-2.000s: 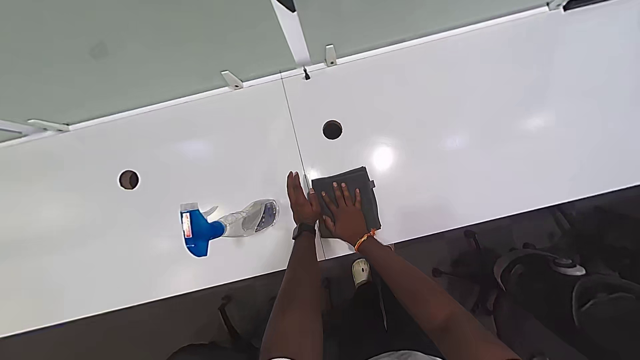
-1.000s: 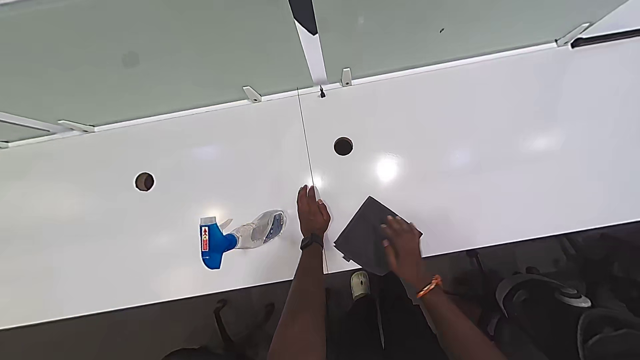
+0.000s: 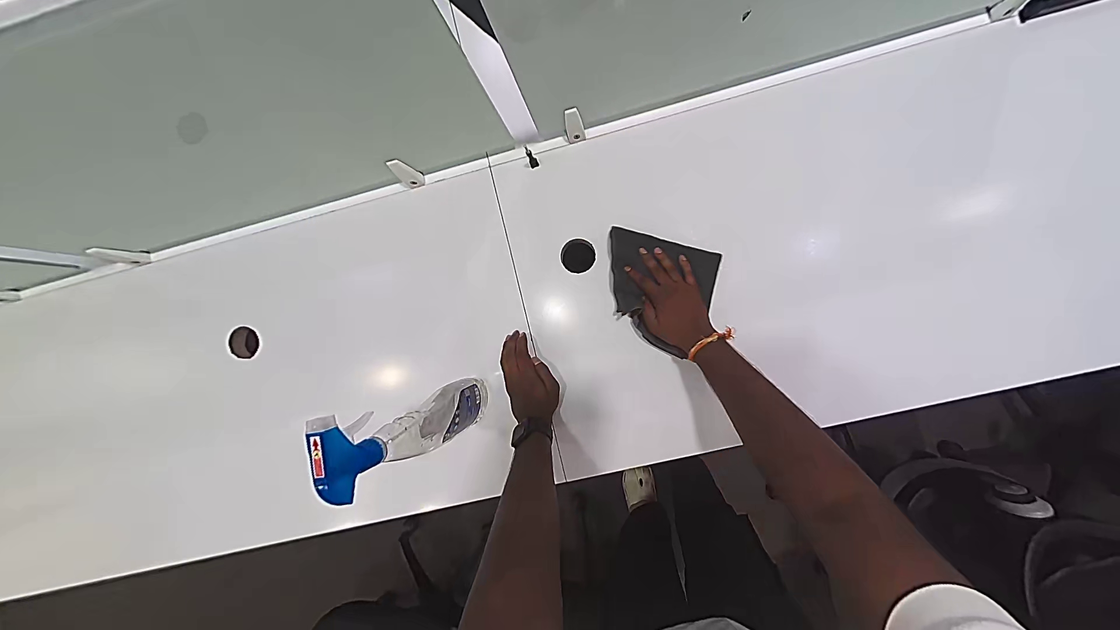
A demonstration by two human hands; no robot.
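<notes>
My right hand (image 3: 672, 302) lies flat, fingers spread, on a folded dark grey cloth (image 3: 665, 249), pressing it to the white desk top (image 3: 875, 262) just right of a round cable hole. Nothing is gripped by its fingers. My left hand (image 3: 530, 381), a dark watch on its wrist, rests on the desk at the seam between two panels, fingers close together and no object in it. To its left a clear spray bottle (image 3: 429, 427) with a blue trigger head lies on its side, not touching that hand.
Round cable holes (image 3: 577, 255) (image 3: 244, 342) pierce the desk. A frosted glass partition (image 3: 262, 114) stands along the back edge, held by white brackets (image 3: 405, 173). Dark chairs (image 3: 971, 499) are beyond the front edge at the lower right.
My right hand and the cloth have moved from near the desk's front edge up beside the cable hole. My left hand stays by the seam; the spray bottle still lies to its left.
</notes>
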